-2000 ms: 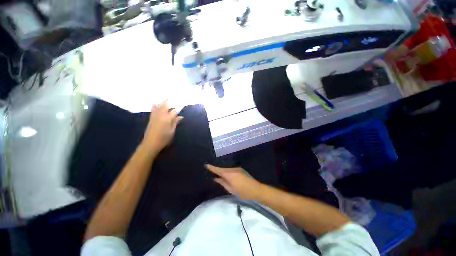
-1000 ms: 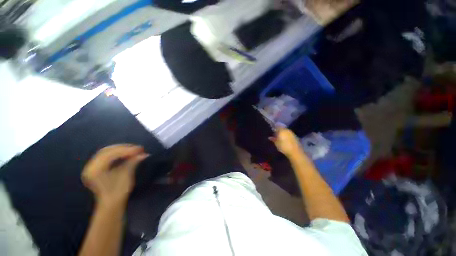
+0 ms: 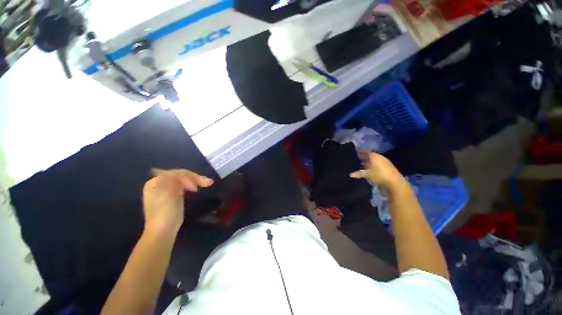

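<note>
A large black garment panel [image 3: 98,184] lies left of the needle and reaches the table's front edge, its upper corner at the lit presser foot [image 3: 165,101]. My left hand [image 3: 172,191] is over the panel's right part, fingers bent and slightly apart; whether it grips cloth is unclear. My right hand [image 3: 381,172] is at the blue basket [image 3: 385,111], beside bundled black pieces [image 3: 336,169]. Its thumb and fingers are apart, near the cloth's edge; a hold on it cannot be made out.
The white JACK machine head [image 3: 203,40] spans the top. A curved black piece [image 3: 265,80], a yellow-green and blue pen-like tool [image 3: 320,75] and a flat black rectangle [image 3: 351,46] lie right of the needle. The ruler-marked edge [image 3: 246,144] runs diagonally. Dark cloth hangs at far right.
My right hand has left the panel's edge and moved right to the basket. My left hand has come back toward the table's front edge. The view has turned right.
</note>
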